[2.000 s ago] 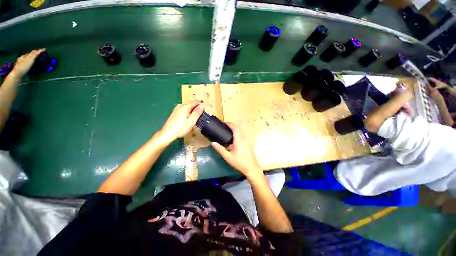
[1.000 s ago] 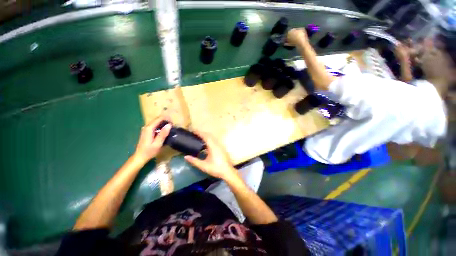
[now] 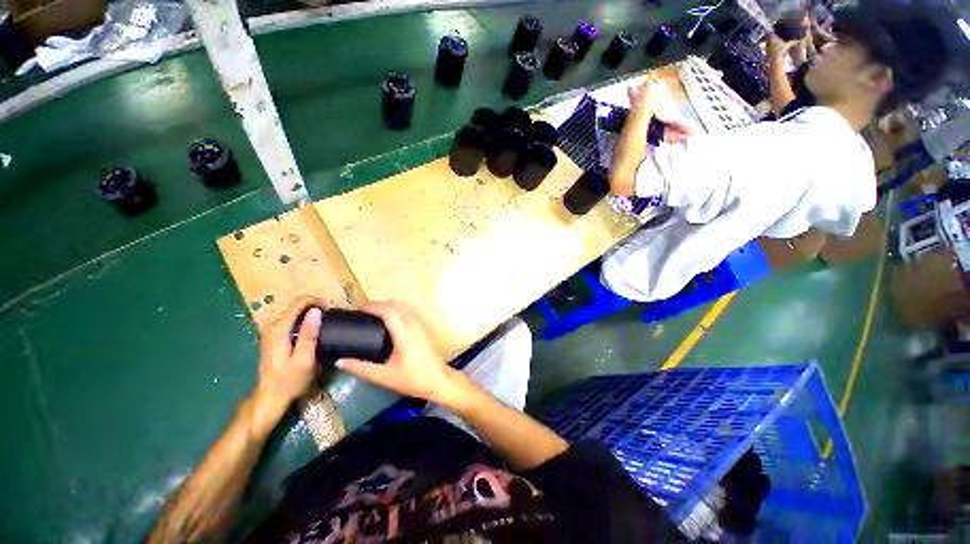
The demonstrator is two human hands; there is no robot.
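A smooth black joined unit (image 3: 354, 336) lies sideways between my two hands, above the left end of the tan work board (image 3: 425, 255). My left hand (image 3: 287, 351) grips its left end, with the thumb on top. My right hand (image 3: 410, 356) is around its right end. The unit's left end is mostly hidden by my left fingers, so I cannot tell how far a core sits inside. A cluster of several black housing tubes (image 3: 504, 149) stands at the board's far side. One more black tube (image 3: 586, 192) lies near the neighbouring worker.
The green conveyor belt (image 3: 330, 96) carries several spaced units beyond the board. A white post (image 3: 247, 101) rises at the belt edge. A worker in a white shirt (image 3: 745, 191) sits to the right. A blue crate (image 3: 734, 425) with dark items inside stands at lower right.
My view has turned right, so the scene has shifted left and more of the blue crate shows. The unit has gone from tilted to nearly level, still in both hands. The neighbour's arm has drawn back from the belt.
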